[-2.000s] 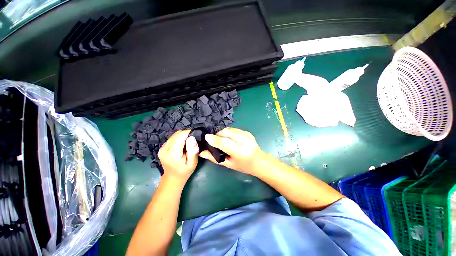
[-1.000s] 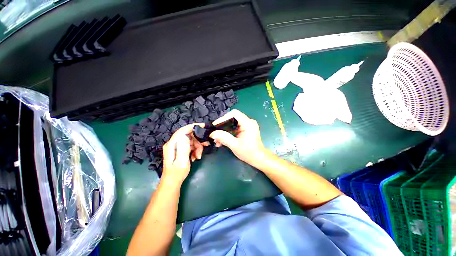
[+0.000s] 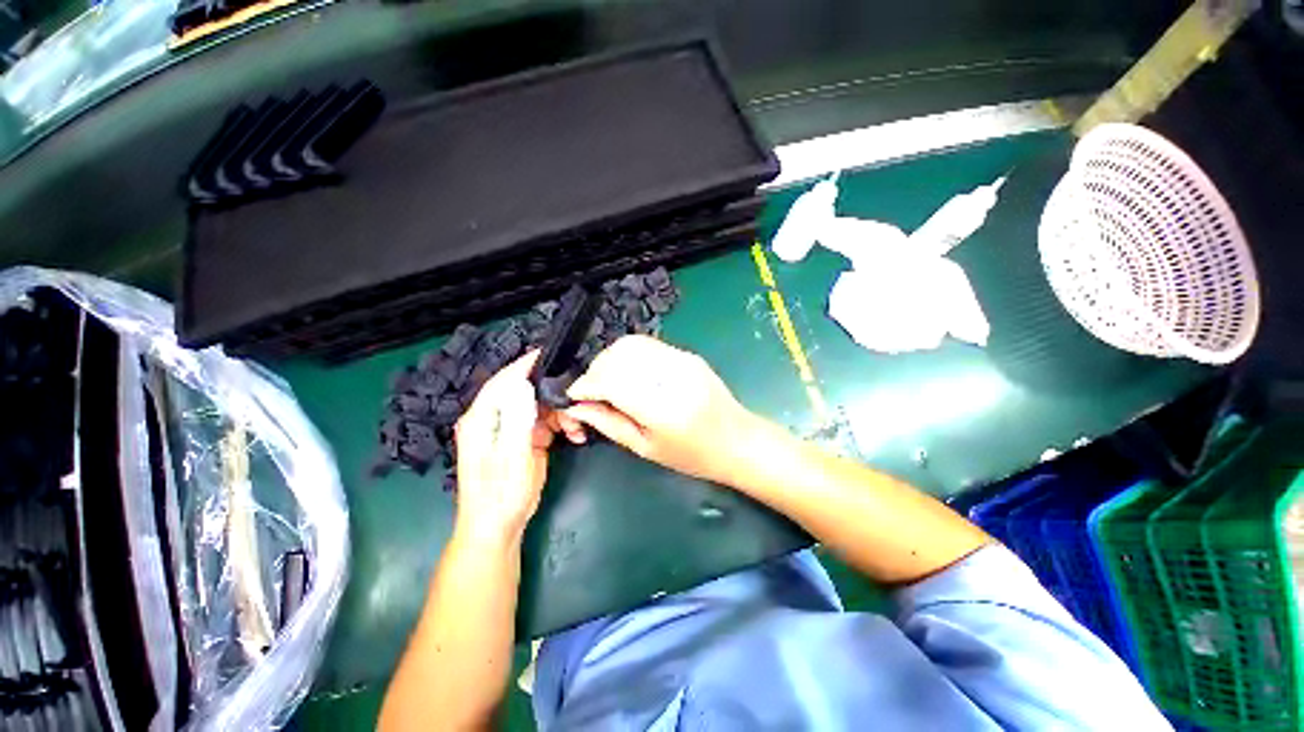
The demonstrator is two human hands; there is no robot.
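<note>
My left hand (image 3: 501, 441) holds a black plastic housing (image 3: 568, 332) upright by its lower end, over the front of the pad heap. My right hand (image 3: 654, 402) is at the housing's lower end, its thumb and fingers closed on it. Whether a pad is between the fingers cannot be seen. A loose heap of small black rubber pads (image 3: 446, 382) lies just beyond my hands. Beyond the heap, a stack of black parts trays (image 3: 486, 179) holds several housings (image 3: 283, 143) in a slanted row at its left end.
A white wiping cloth (image 3: 905, 302) and two white squeeze bottles (image 3: 805, 220) lie right of the yellow tape (image 3: 789, 328). A pink-white basket (image 3: 1153, 246) stands at right, with blue and green crates (image 3: 1201, 586) below. A carton in a clear liner bag (image 3: 318, 493) is at left.
The housing has turned in my hands, from pointing right to pointing up and away. My right hand has moved to its lower end. The view has shifted slightly.
</note>
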